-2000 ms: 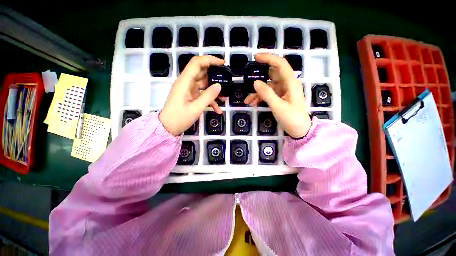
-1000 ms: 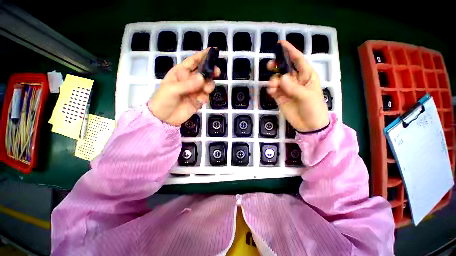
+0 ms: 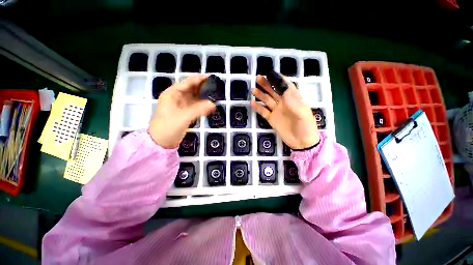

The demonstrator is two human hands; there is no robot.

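My left hand (image 3: pixel 176 109) holds a black watch head (image 3: pixel 210 88) between thumb and fingers above the white compartment tray (image 3: pixel 136 115). The watch is tilted nearly edge-on. My right hand (image 3: pixel 290 115) is turned palm up and holds a second watch head (image 3: pixel 276 82), tilted, at its upper fingers; its screen cannot be read. Below the hands, the tray's front rows hold watch heads with round ring marks facing up. The back row holds plain black ones. The hands and sleeves hide some pockets.
At right, a clipboard (image 3: pixel 417 173) lies on a red-orange tray (image 3: pixel 362 140) with a few black watches. At left are yellow label sheets (image 3: pixel 63 124), a pen (image 3: pixel 76 146) and a red bin (image 3: pixel 30 140) with thin sticks. A metal bar crosses the upper left.
Both watches were first held with lit screens facing me, then turned edge-on and moved apart. Now the right hand has opened palm up. The view has shifted, so the trays sit lower.
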